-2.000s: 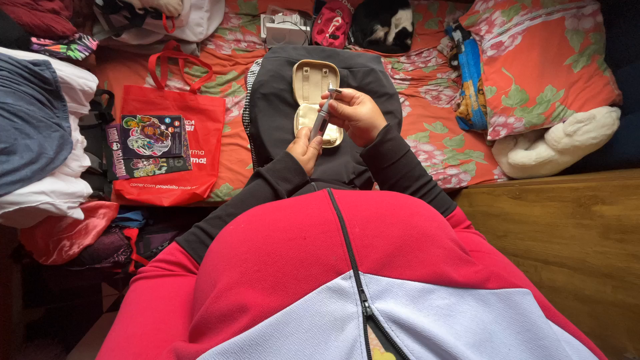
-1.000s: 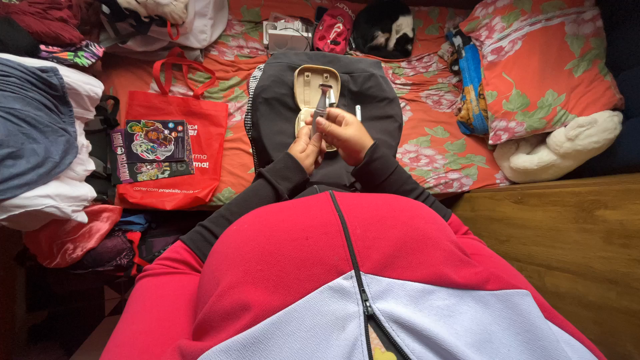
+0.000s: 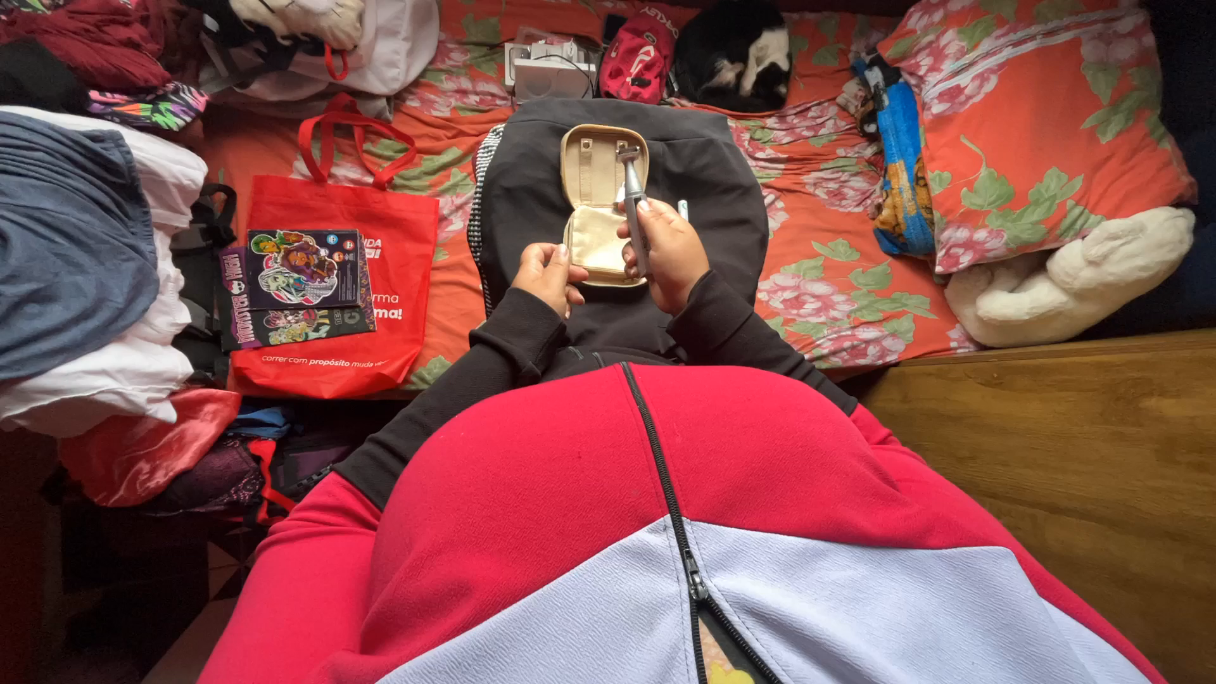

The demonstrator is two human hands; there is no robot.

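Observation:
My right hand [image 3: 670, 255] is closed around the dark handle of a safety razor [image 3: 635, 204], its metal head pointing up and away from me. Below and behind it lies a small cream zip case [image 3: 591, 176], unzipped and spread flat on a dark grey cloth item [image 3: 522, 180]. At the lower left edge of the case is my left hand [image 3: 548, 277], thumb and fingers loosely bent; whether something small is between them cannot be told. A small whitish object [image 3: 682, 209] shows just right of my right hand.
On the floral bedspread [image 3: 807, 275] are a red tote bag [image 3: 332, 313] with illustrated booklets [image 3: 304, 275], a small red backpack [image 3: 638, 57], a white box [image 3: 554, 76] and a curled black-and-white cat [image 3: 736, 57]. A floral pillow [image 3: 1045, 123] and white plush [image 3: 1073, 275] are right, piled clothes [image 3: 66, 247] left.
My hands have come apart: the right has moved right with the razor, the left to the left. One second ago both were together over the case.

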